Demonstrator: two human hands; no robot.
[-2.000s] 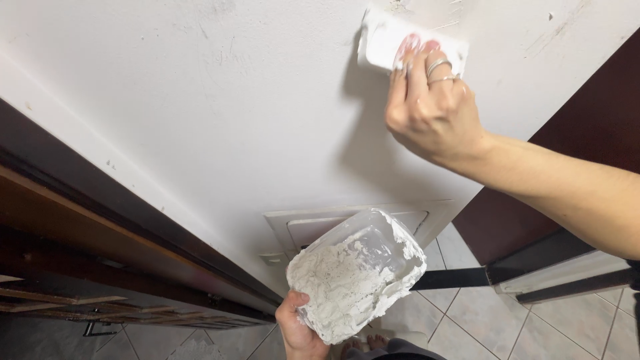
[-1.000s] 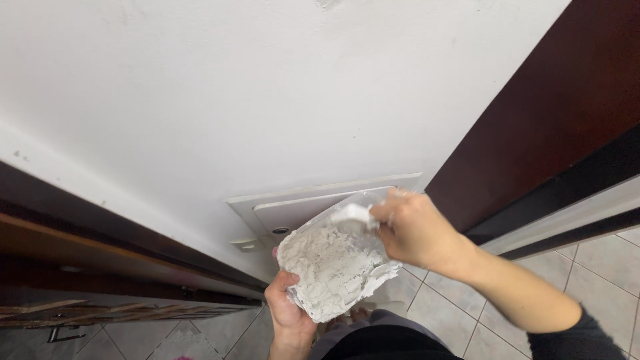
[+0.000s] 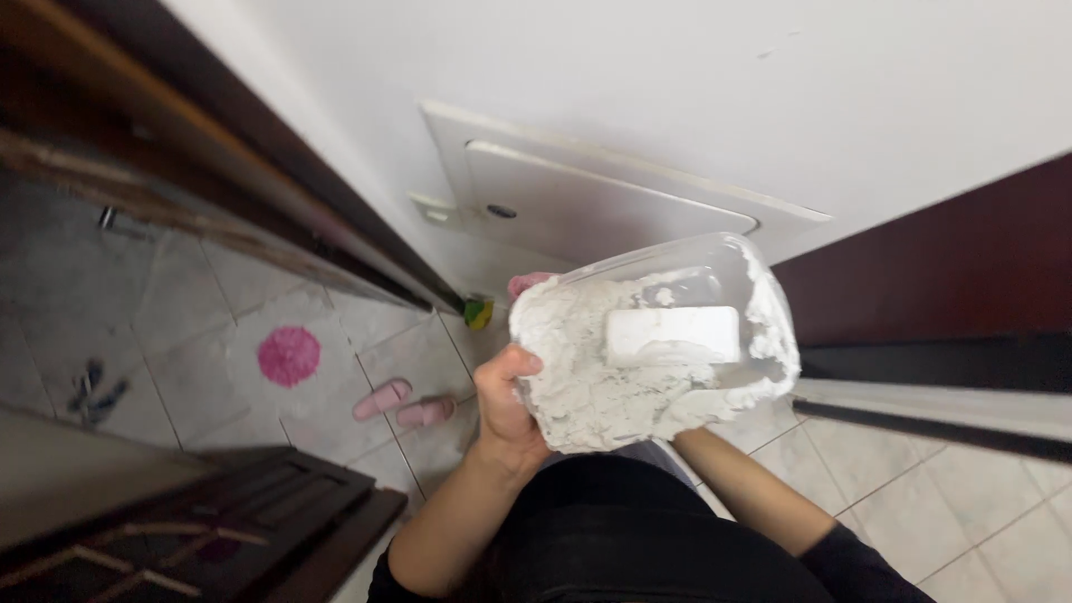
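My left hand [image 3: 509, 402] grips the left rim of a clear plastic tub [image 3: 775, 301], its thumb over the edge. White filler paste [image 3: 578, 368] coats the tub's bottom and clings thickly to its right wall. A flat white rectangular spreader [image 3: 672, 335] lies inside on the paste, and no hand touches it. My right forearm [image 3: 754, 490] reaches up under the tub; the right hand itself is hidden behind it, so its grip does not show.
A white wall [image 3: 636, 67] bears a panel with a frame [image 3: 603, 201] and a round lock. Dark wooden doors stand at both sides. On the tiled floor [image 3: 921, 502] are pink slippers [image 3: 383, 399] and a round pink mat [image 3: 289, 356].
My right hand has come down from the wall, let go of the white spreader in the tub and passed beneath the tub. The view has swung down and left.
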